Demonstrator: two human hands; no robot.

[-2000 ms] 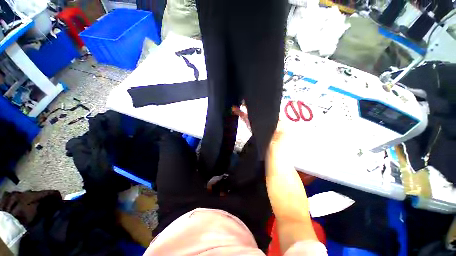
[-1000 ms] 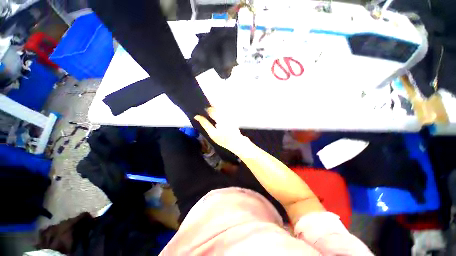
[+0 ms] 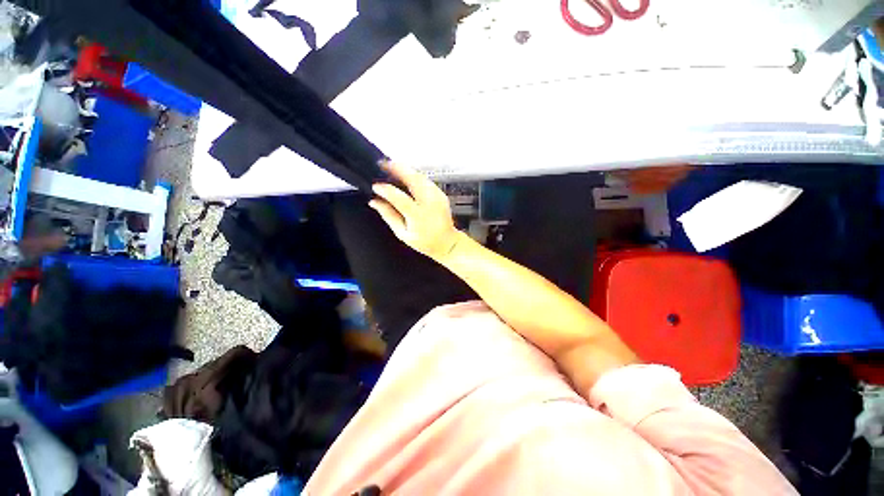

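Observation:
A long black garment piece (image 3: 262,107) stretches from the upper left edge down to the table's front edge. My right hand (image 3: 415,211) holds its lower end between thumb and fingers, above my lap. My left hand is not in view; the piece's far end is cut off by the frame. A flat black strip (image 3: 240,147) lies on the white table (image 3: 543,107) beneath it, partly hidden. More black fabric (image 3: 441,21) lies at the table's back. Red scissor handles (image 3: 603,12) show at the top edge, their blades out of view.
A red stool (image 3: 674,315) stands right of my legs. A white piece (image 3: 739,213) lies over dark fabric beside a blue bin (image 3: 834,325). Blue bins, one holding black fabric (image 3: 97,325), are at the left. Black cloth (image 3: 291,387) lies beside my left leg, above the speckled floor.
The view has tilted down and the scissors show nearer the top. The garment piece has swung from hanging upright to slanting up left. My right hand has moved left to its lower end.

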